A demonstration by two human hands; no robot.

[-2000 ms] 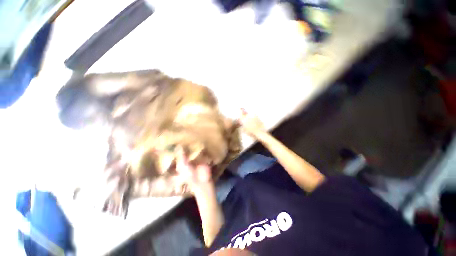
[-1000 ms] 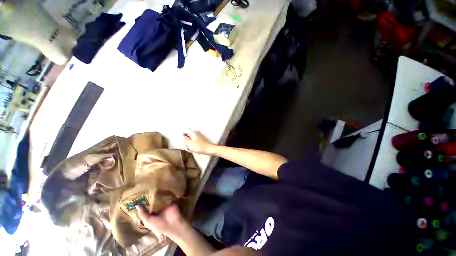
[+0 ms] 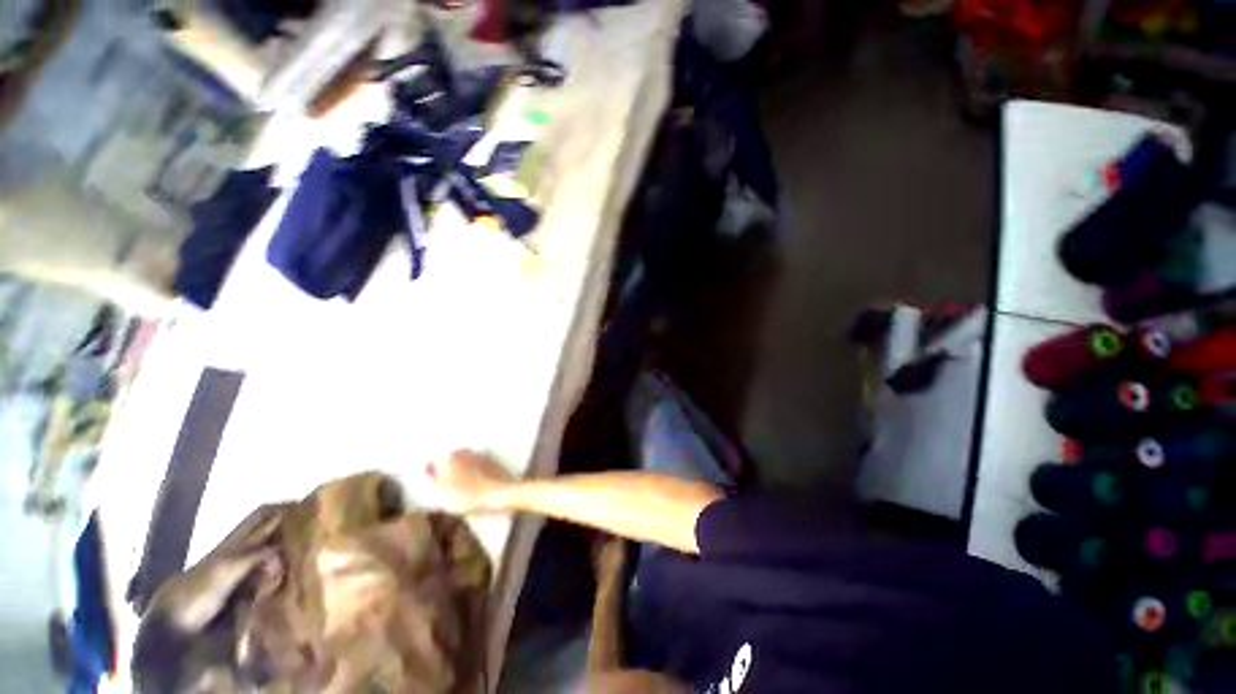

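Observation:
The tan-brown jacket lies heaped on the white table at the lower left, cut off by the bottom edge and blurred. My right hand is over the table just beyond the jacket's upper edge, apart from it. Its fingers look drawn together, with a small red spot at the tips; blur hides whether they hold anything. A narrow strip of skin, seemingly my left arm, shows beside the near table edge at the bottom. My left hand is dark and blurred there, its fingers unclear. No label, needle or thread can be made out.
A long grey-black strip lies beyond the jacket. Navy garment pieces and black-handled scissors lie farther along the table. A white side table with rows of thread cones stands at the right.
The view has swung, so the jacket sits lower and is partly cut off. My left hand, on the jacket by the green label a second ago, no longer shows there. My right hand remains off the jacket.

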